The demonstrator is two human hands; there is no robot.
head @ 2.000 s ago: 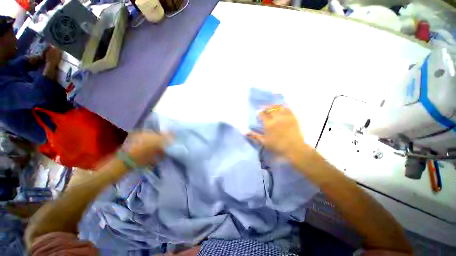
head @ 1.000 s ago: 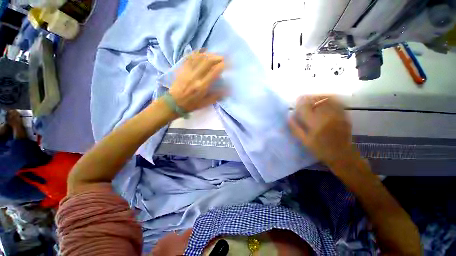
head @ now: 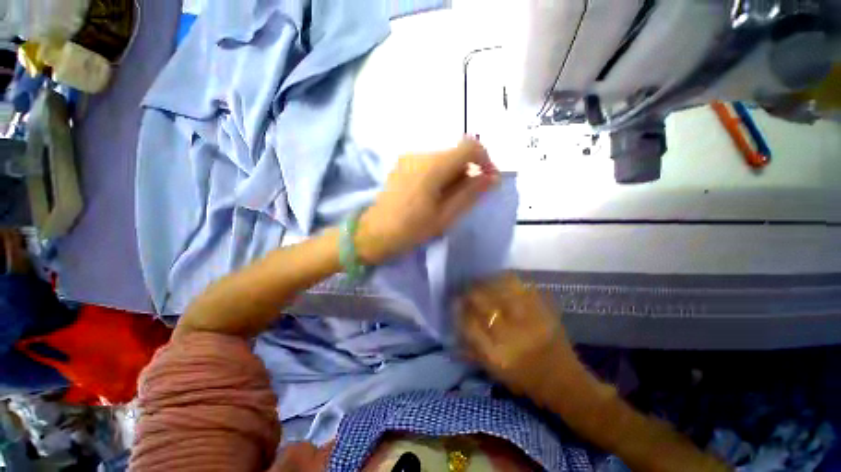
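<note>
A light blue garment piece (head: 249, 138) lies spread on the left of the white table, and part of it runs to my hands. My left hand (head: 429, 194) holds its upper edge near the table's middle, left of and below the needle area. A small whitish and red spot shows at its fingertips; I cannot tell what it is. My right hand (head: 503, 327) is blurred and grips the lower part of the cloth at the table's front edge. The machine head (head: 673, 55) stands at the upper right; no cloth is seen under it. More blue cloth (head: 360, 369) lies on my lap.
An orange and blue tool (head: 740, 134) lies right of the needle area. A printed ruler (head: 627, 306) runs along the front edge. A red bag (head: 97, 350) is at the left. A pale open container (head: 53, 166) stands on the grey-purple side surface (head: 120, 221).
My left hand has moved right and my right hand left and down, so they are closer together. The cloth between them is now bunched and lifted. The view has shifted slightly.
</note>
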